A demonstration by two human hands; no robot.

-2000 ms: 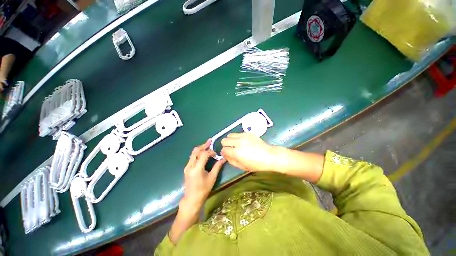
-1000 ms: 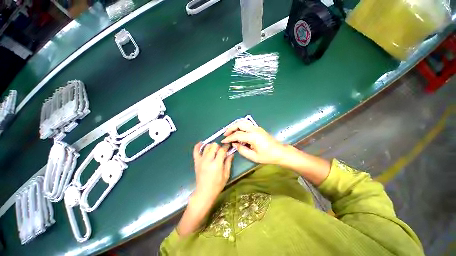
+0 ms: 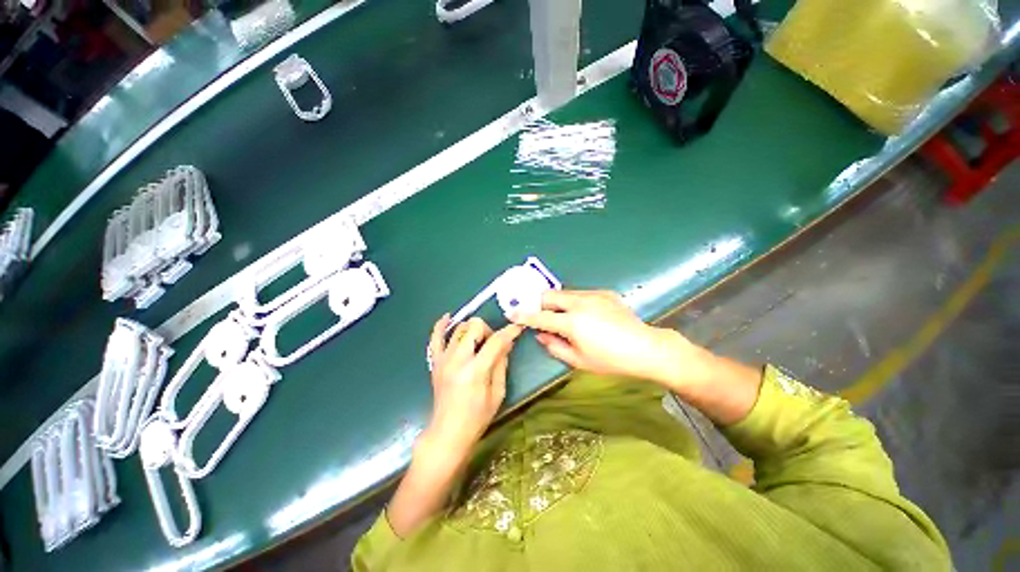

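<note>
A white loop-shaped housing (image 3: 522, 287) lies on the green table in front of me, its round disc at the upper right end. My left hand (image 3: 471, 363) holds its lower left end, fingers over the loop. My right hand (image 3: 593, 330) has its fingertips on the housing's side just below the disc. The fingers hide part of the loop, and I cannot tell whether a thin wire is between them. A loose pile of thin silvery lead wires (image 3: 563, 168) lies above the hands.
Loose housings (image 3: 324, 307) overlap at the left, with stacked housings (image 3: 73, 475) beyond. More stacked housings (image 3: 160, 237) and a single housing (image 3: 303, 88) lie past the pale metal rail (image 3: 436, 170). A post (image 3: 554, 56), black fan (image 3: 691, 67) and yellow bag (image 3: 884, 56) stand at the back right.
My right hand has moved back from over the disc, which shows again, to the housing's side near it. My left hand stays at the lower left end. The view has shifted slightly.
</note>
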